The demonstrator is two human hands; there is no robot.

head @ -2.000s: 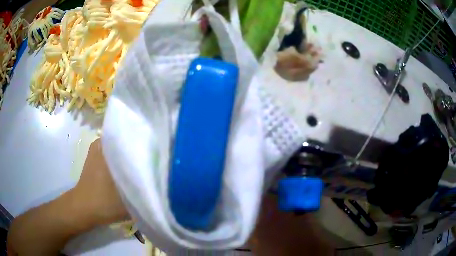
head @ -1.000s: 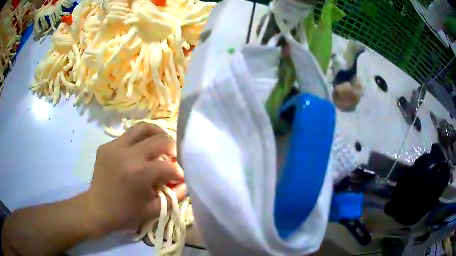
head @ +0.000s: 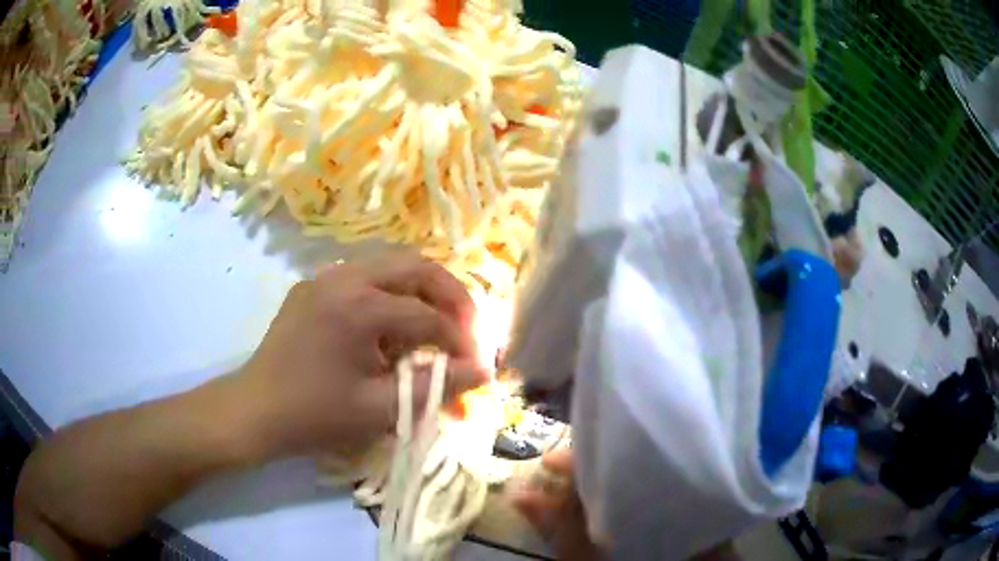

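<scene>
My left hand (head: 362,356) is closed on a cream yarn bunch (head: 433,499), whose strands hang below the fingers over the machine bed. A small orange spot shows on the bunch beside the fingertips, under the bright light at the needle area. My right hand (head: 557,504) is only partly seen at the lower middle, blurred and largely hidden behind the white pouch (head: 679,362); what it holds cannot be told. A small dark metal part (head: 517,446) lies between the two hands. The presser foot and needle are not clear.
A large pile of cream yarn bunches (head: 372,121) lies beyond my left hand. The pouch with a blue object (head: 803,356) hangs on the white machine head (head: 641,121). A blue knob (head: 836,449) and green basket mesh (head: 876,99) are at right. More yarn (head: 49,99) is at far left.
The view has shifted, so the pouch and machine head stand farther right and uncover the needle area. My left hand, hidden at first, now shows with the yarn. Part of my right hand shows.
</scene>
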